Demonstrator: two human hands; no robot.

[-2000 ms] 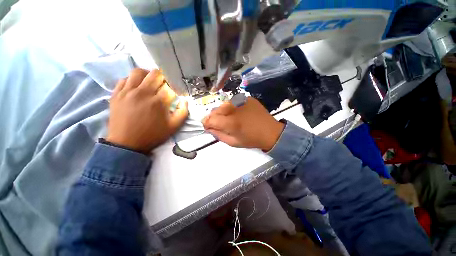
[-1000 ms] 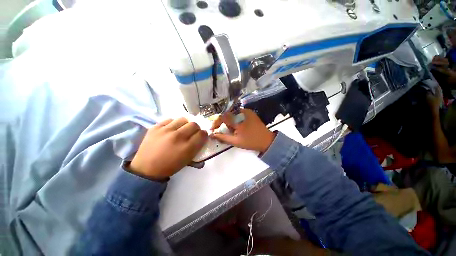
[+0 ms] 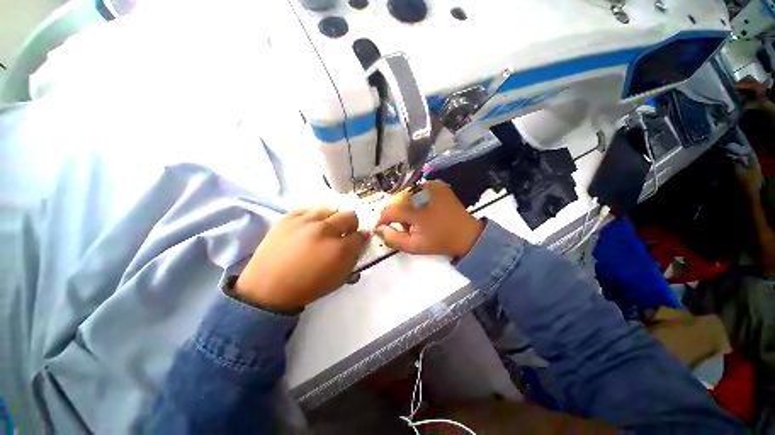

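A large pale grey-blue garment piece [image 3: 170, 238] spreads left of the sewing machine [image 3: 374, 76] and hangs over the table's left side in folds. My left hand [image 3: 302, 257] lies on the cloth just left of the needle area, fingers bent and pinching its edge. My right hand [image 3: 431, 223] is in front of the presser foot [image 3: 380, 182], thumb and finger pinched at a whitish bit of cloth. The fingertips of both hands nearly meet. A small greyish-white piece [image 3: 420, 199] shows at my right fingers. The needle point is hidden.
Black fabric pieces [image 3: 540, 183] lie under the machine arm. A black rectangular phone [image 3: 620, 166] is at the table's right edge. A blue bin or cloth [image 3: 633, 263] is below it. Ruler-like marks run along the front table edge [image 3: 382, 350]. A white cord [image 3: 416, 391] hangs below. Another person's arm shows far right.
Since two seconds ago the view has shifted, showing more of the machine top. My left hand has come close to my right hand at the needle area. In the last second both hands have changed little.
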